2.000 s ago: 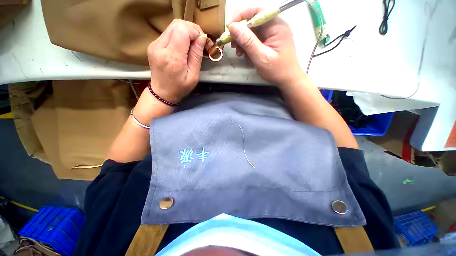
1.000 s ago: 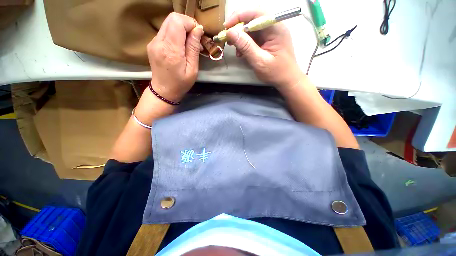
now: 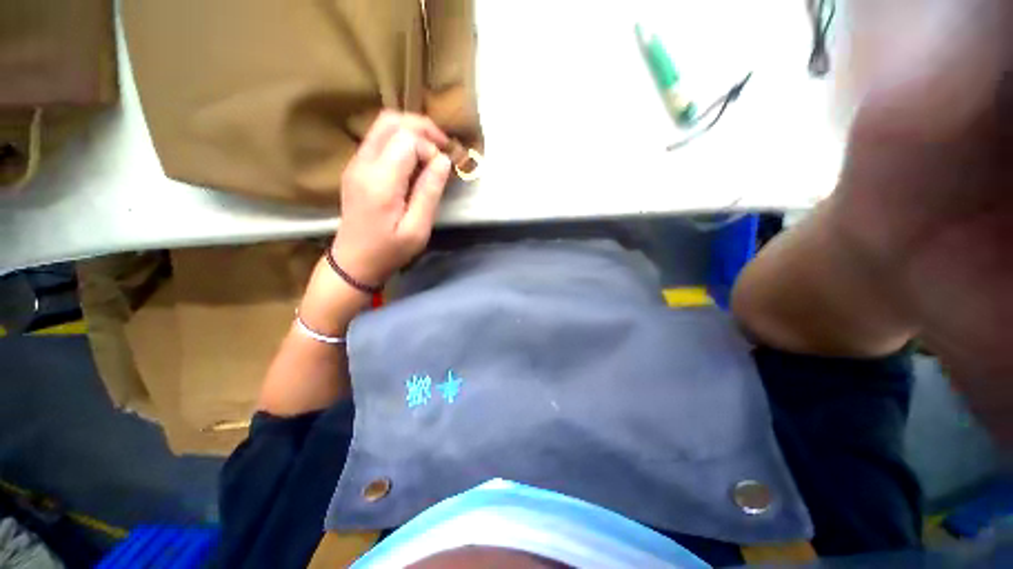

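The tan canvas bag [image 3: 278, 100] lies on the white table at the upper left. My left hand [image 3: 394, 183] pinches the brown ring tab [image 3: 455, 152] at the bag's lower right corner. A small gold ring [image 3: 468, 167] hangs in the tab, just right of my fingertips. My right hand [image 3: 922, 167] is raised close to the camera at the right, large and blurred. Its fingers and anything in them cannot be made out. The pale-yellow tool is not visible.
A green-handled tool [image 3: 667, 76] lies on the white table [image 3: 567, 167] near a black cord [image 3: 722, 109]. Another dark cord [image 3: 821, 36] is at the upper right. Another brown bag [image 3: 53, 61] lies at the far left. An open cardboard box [image 3: 139, 367] stands below the table's edge.
My right hand has left the ring tab and moved right and up toward the camera. The pale-yellow tool has gone from view. My left hand still holds the tab. The view has shifted.
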